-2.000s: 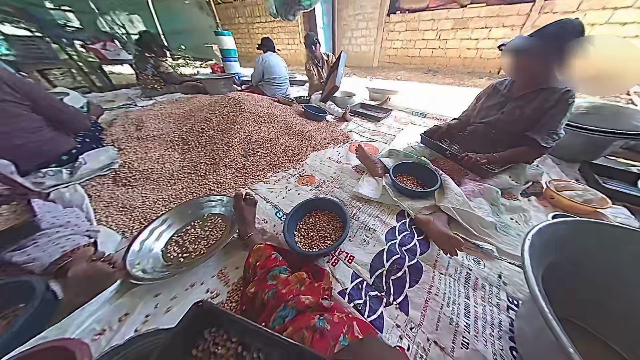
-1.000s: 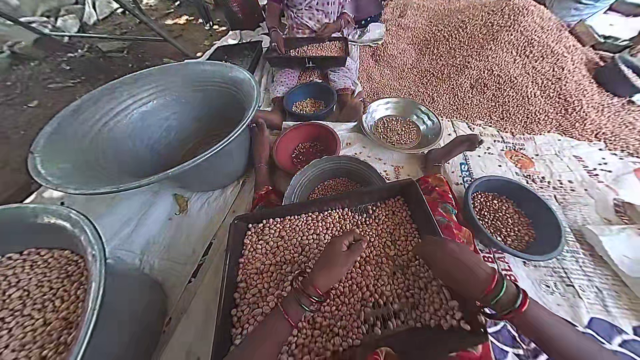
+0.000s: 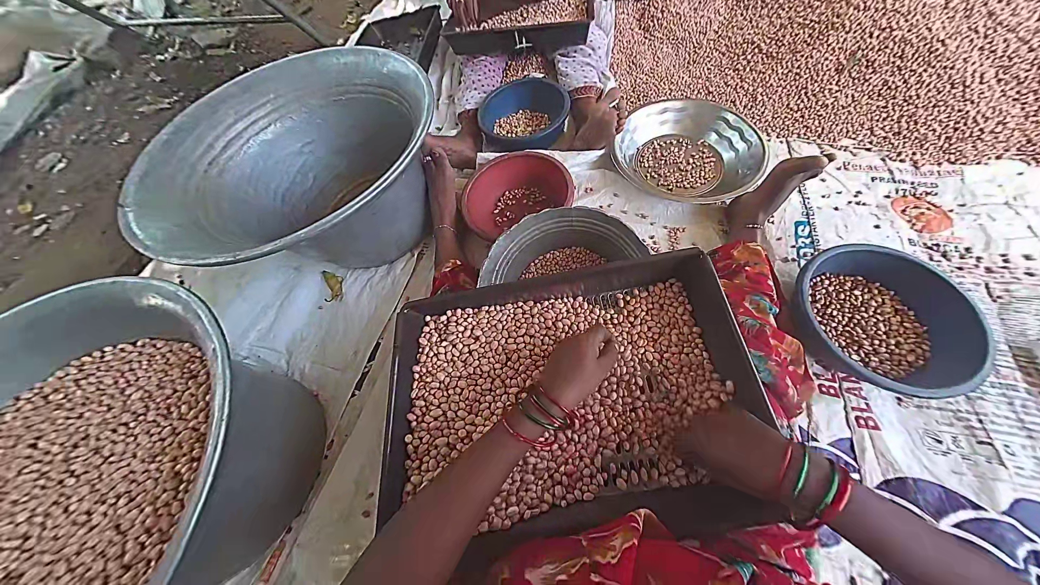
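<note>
Across my lap rests a dark slotted tray point(image 3: 707, 305) spread with shelled nuts or beans point(image 3: 487, 366); slots show through in places. My left hand point(image 3: 578, 366), fingers curled in, hovers over or touches the middle of the layer; whether it holds anything is hidden. At the tray's right side, my right hand point(image 3: 723, 447) is bent down to the nuts, its fingertips hidden. A grey bowl point(image 3: 520, 244) with nuts stands just beyond the tray's far edge. Right of the tray sits a blue-grey basin point(image 3: 967, 341) with browner nuts.
A large metal tub point(image 3: 268, 146) and a nut-filled tub point(image 3: 215, 390) stand on the left. Ahead are a red bowl point(image 3: 479, 183), a steel basin point(image 3: 743, 154) and a blue bowl point(image 3: 552, 93) near another person's feet. A big nut heap point(image 3: 853, 73) lies at the upper right.
The view has swung from the heap and co-workers down to the tray. Since one second ago, more slots show near the tray's far edge. Both hands remain over the tray.
</note>
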